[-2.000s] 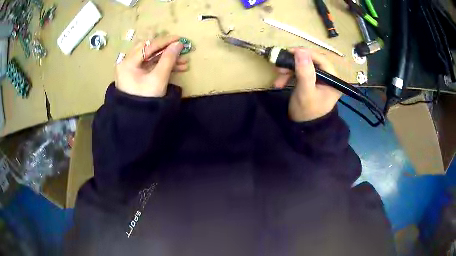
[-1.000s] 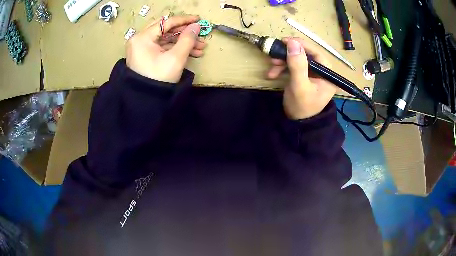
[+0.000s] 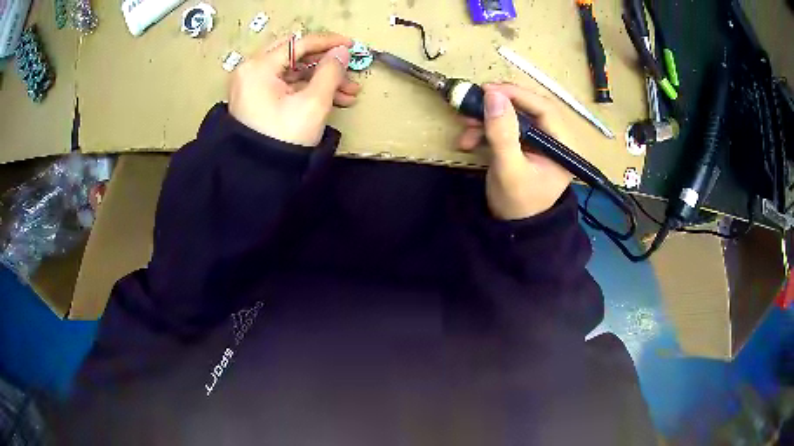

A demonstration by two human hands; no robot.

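My left hand (image 3: 292, 91) holds a small round green circuit board (image 3: 359, 57) at its fingertips, over the tan bench. A thin red lead wire (image 3: 292, 52) shows at its fingers. My right hand (image 3: 522, 148) is closed around the black handle of a soldering iron (image 3: 470, 97) with a pale collar. The iron's metal tip points left and is at the board's right edge; whether it touches cannot be told. The iron's black cord loops down at the right, past the bench edge.
On the bench (image 3: 157, 96) lie a short black cable (image 3: 424, 37), a white stick (image 3: 557, 91), an orange-black screwdriver (image 3: 595, 52), a hammer (image 3: 657, 131), green-black pliers (image 3: 669, 73), a purple block (image 3: 492, 9), a round motor part (image 3: 198, 19) and a circuit board panel (image 3: 33, 65). Cardboard boxes (image 3: 122, 235) stand below.
Since the first frame, the iron tip has come close to the board, and my left hand has moved up and right in view. In the last second, my right hand moved slightly left.
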